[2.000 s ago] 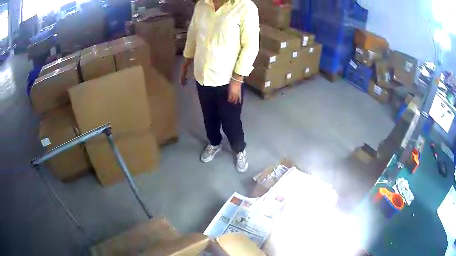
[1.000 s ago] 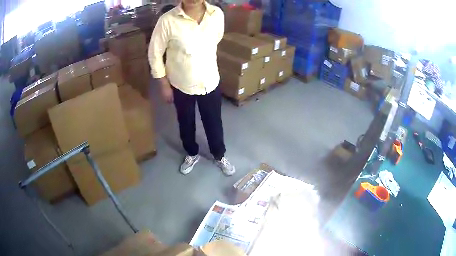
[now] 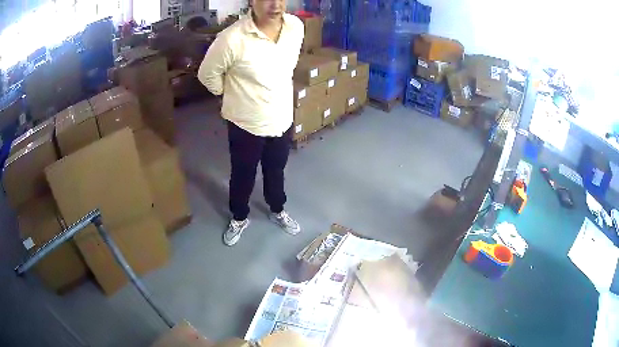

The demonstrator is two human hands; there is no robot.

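Observation:
Neither of my hands can be made out; a bright glare covers the bottom middle. Printed newspaper sheets (image 3: 288, 305) lie nearest in front of me, their right part washed out. A brown cardboard piece (image 3: 388, 276) lies on the newspaper, partly lost in the glare. An open carton (image 3: 326, 248) with greyish contents stands just beyond the sheets. Brown carton flaps (image 3: 182, 335) show at the bottom edge.
A person (image 3: 258, 81) stands ahead. A trolley handle (image 3: 129, 270) and stacked cartons (image 3: 102, 176) are at left. The green bench (image 3: 522, 301) at right holds orange-and-blue tape dispensers (image 3: 490, 257) and white sheets (image 3: 594, 252). More cartons (image 3: 329, 88) stand behind on a pallet.
The view has swung, so the bench shows more fully. The person's arms have gone behind their back. The glare has shrunk, and the cardboard on the newspaper now shows.

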